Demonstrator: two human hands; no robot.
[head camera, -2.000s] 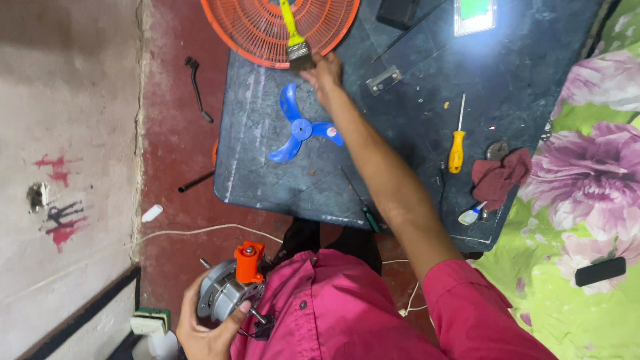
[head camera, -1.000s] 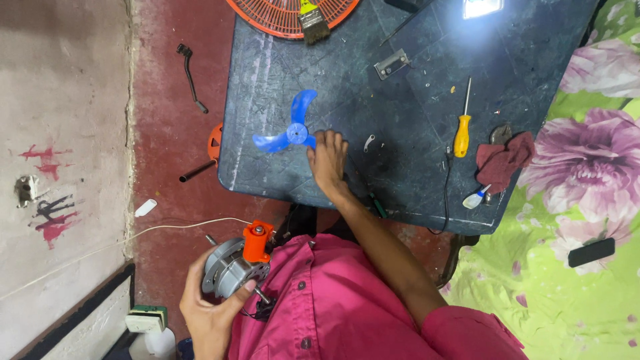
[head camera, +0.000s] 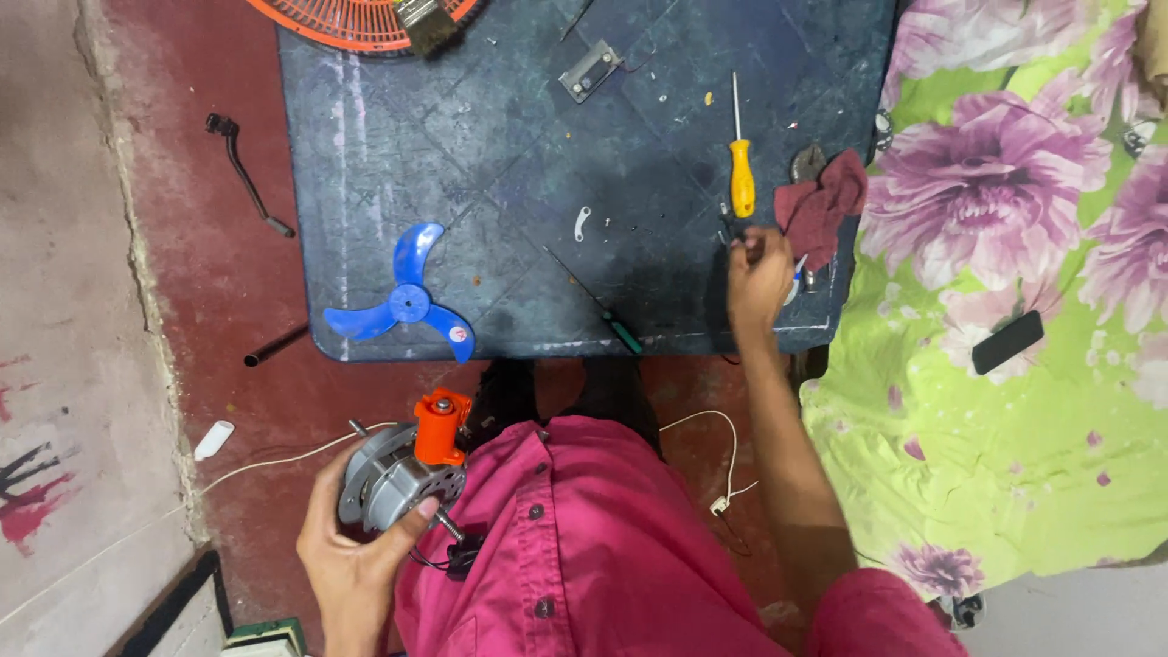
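Observation:
My left hand (head camera: 360, 538) grips a fan motor (head camera: 397, 484) with an orange plastic housing (head camera: 442, 429) on it, held in front of my shirt. My right hand (head camera: 762, 278) is over the table's right side, its fingers curled; whether something small is between them cannot be told. Just above it lies a yellow-handled screwdriver (head camera: 742, 178), and beside it a dark red cloth (head camera: 826, 205). A blue three-bladed fan blade (head camera: 410, 303) rests at the table's near left corner. A green-handled screwdriver (head camera: 623, 332) lies at the near edge.
An orange fan grille (head camera: 356, 27) with a paintbrush (head camera: 424, 23) on it is at the table's far left. A small metal part (head camera: 590, 71) and loose bits lie on the dark table (head camera: 511, 119). White cord (head camera: 274, 459) crosses the red floor. A phone (head camera: 1007, 343) rests on floral fabric.
My right hand has moved from the paintbrush to the blue fan blade and then right, near the cloth. The fan blade now sits nearer the table's left corner. My left hand still holds the motor.

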